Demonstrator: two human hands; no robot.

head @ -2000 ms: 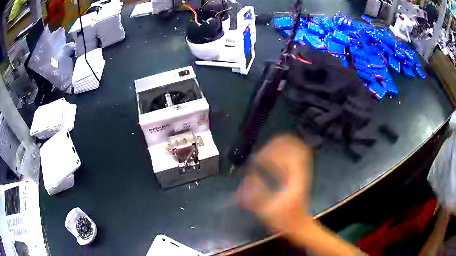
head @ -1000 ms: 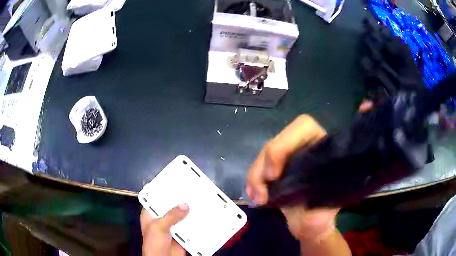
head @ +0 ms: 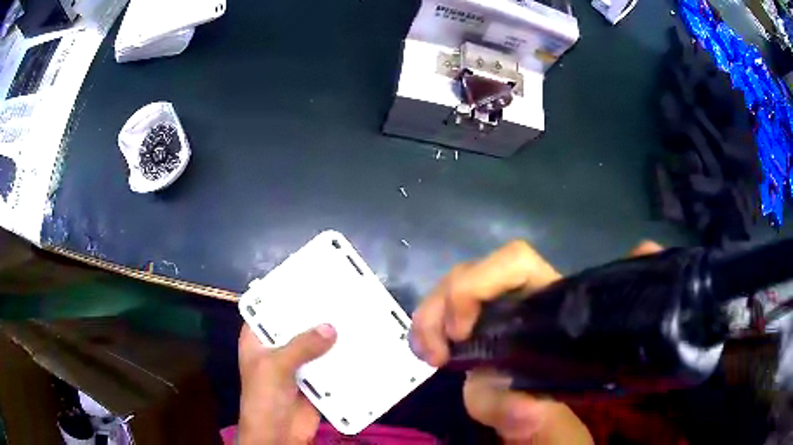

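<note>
My left hand (head: 283,374) holds a white back cover (head: 343,326) at the bench's near edge, thumb on its flat face, fingers underneath. Slots and small holes show along the cover's edges. My right hand (head: 487,313) is closed around the front part of a thick black electric screwdriver (head: 600,317), which lies tilted toward the right. Its front end is at the cover's right corner; the bit is hidden by my fingers. The automatic screw feeder (head: 469,96) stands beyond the cover, with a few loose screws (head: 447,155) in front of it.
A white screw cup (head: 155,148) with dark tiny pieces stands at left. Stacked covers (head: 165,26) and instruction sheets (head: 43,96) lie at upper left. Black foam pads (head: 704,148) and blue battery packs (head: 756,96) are heaped at right. A carton (head: 96,374) stands below left.
The right hand has come from above the bench to the cover with the screwdriver. The cover is now held in the left hand. The view has shifted down, so the feeder sits higher.
</note>
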